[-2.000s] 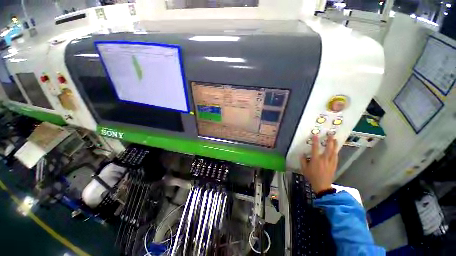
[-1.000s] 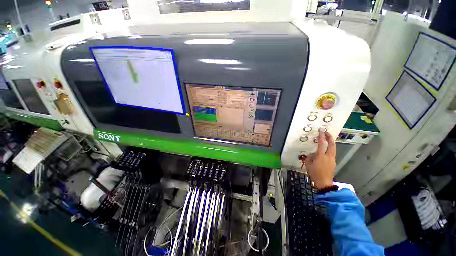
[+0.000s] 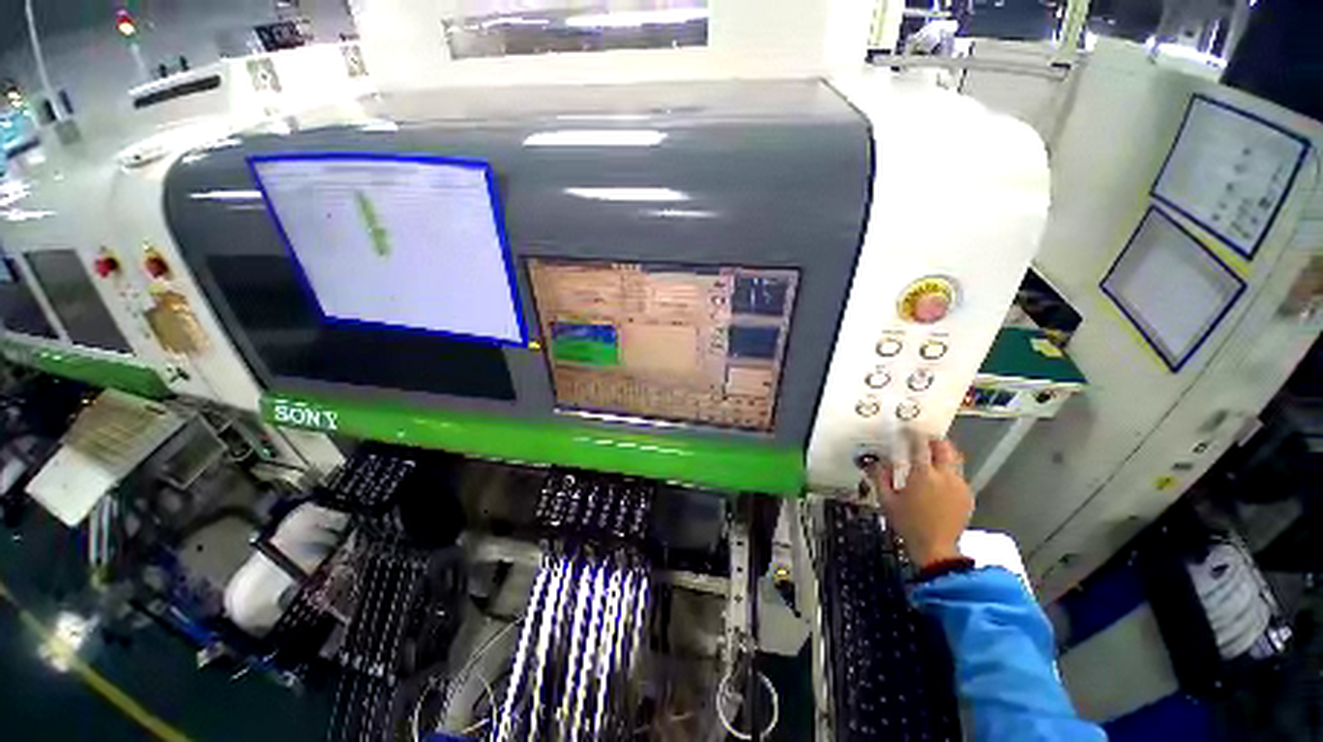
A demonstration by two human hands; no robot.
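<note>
My right hand [image 3: 926, 500], bare with a dark band at the wrist and a blue sleeve, is at the lower part of the white right-hand panel. Its fingers are half curled and apart, pointing up just below the round operation buttons [image 3: 920, 380], beside a small dark knob [image 3: 868, 461]. Whether a fingertip touches the panel cannot be told. It holds nothing visible. The emergency stop [image 3: 926, 300], red on a yellow ring, sits above the buttons. The touch screen [image 3: 663, 345] shows a tan display on the closed dark grey safety cover [image 3: 697, 174]. My left hand is not in view.
A blue-framed second monitor [image 3: 389, 247] is left of the touch screen. Tape feeders [image 3: 580, 623] stick out below the cover's green edge. A black keyboard [image 3: 878, 638] lies below my right hand. Framed sheets [image 3: 1230, 171] hang on a white cabinet at the right.
My right hand has moved down from the buttons to the panel's lower part, and its fingers are more curled. The view has shifted slightly, moving the machine a little left in the picture.
</note>
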